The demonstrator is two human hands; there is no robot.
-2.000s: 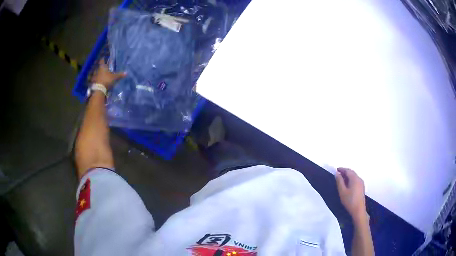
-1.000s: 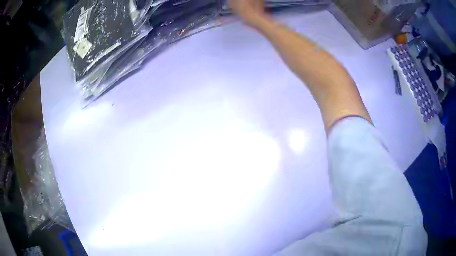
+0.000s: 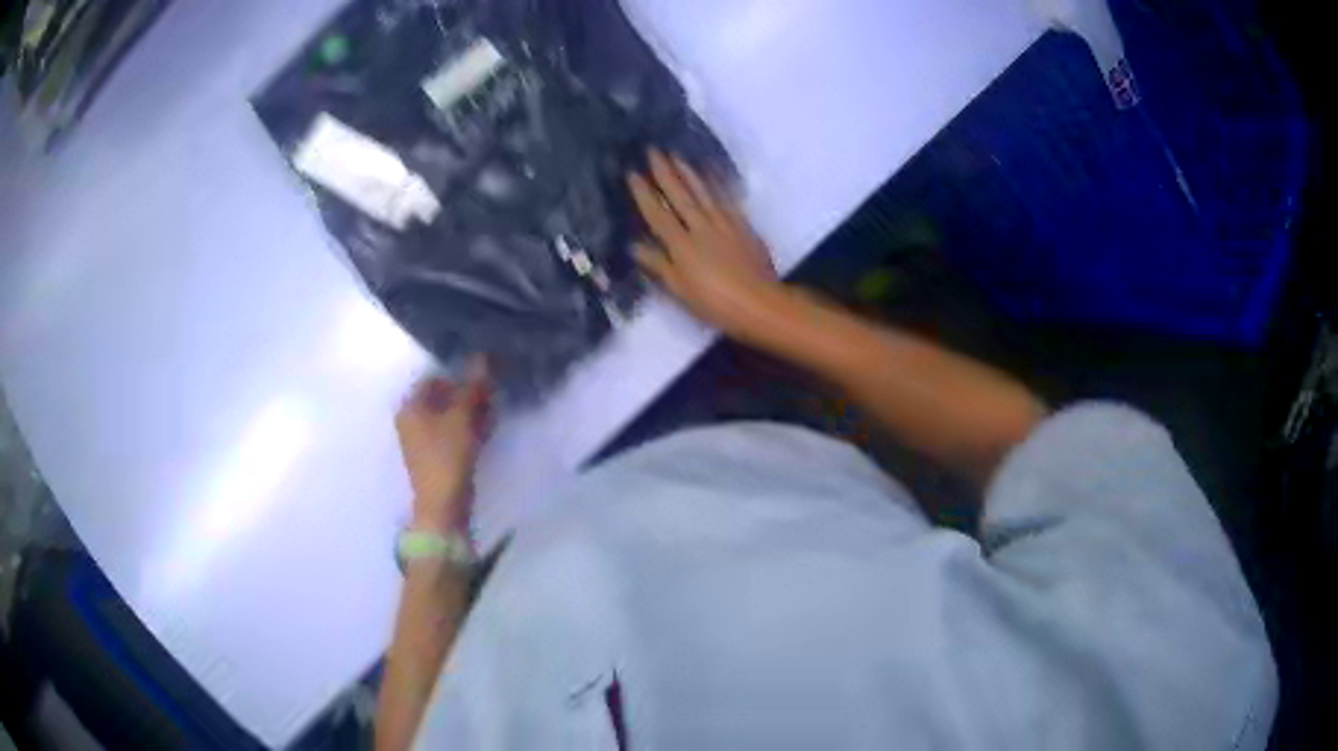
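A dark folded garment in a clear polybag (image 3: pixel 514 191) lies on the white table (image 3: pixel 132 338), near the front edge. A white hang tag (image 3: pixel 360 169) and a pale label (image 3: pixel 464 77) show on it, with small pale marks near its lower part. My right hand (image 3: pixel 702 242) lies flat on the bag's right side, fingers spread. My left hand (image 3: pixel 445 418) is at the bag's near left corner, thumb and fingers close together at its edge. The picture is blurred; whether the fingers pinch the plastic is hard to tell.
Glossy plastic bags (image 3: pixel 103 52) lie at the far left of the table. A strip of stickers (image 3: pixel 1118 81) hangs over the table edge at the upper right. A blue crate or cloth (image 3: pixel 1174 191) is below it. A blue edge (image 3: pixel 147 660) shows at the lower left.
The dark bagged garment now lies in front of me. My right hand has come back from the table's far side onto it. My left hand, out of view one second ago, is at its near corner.
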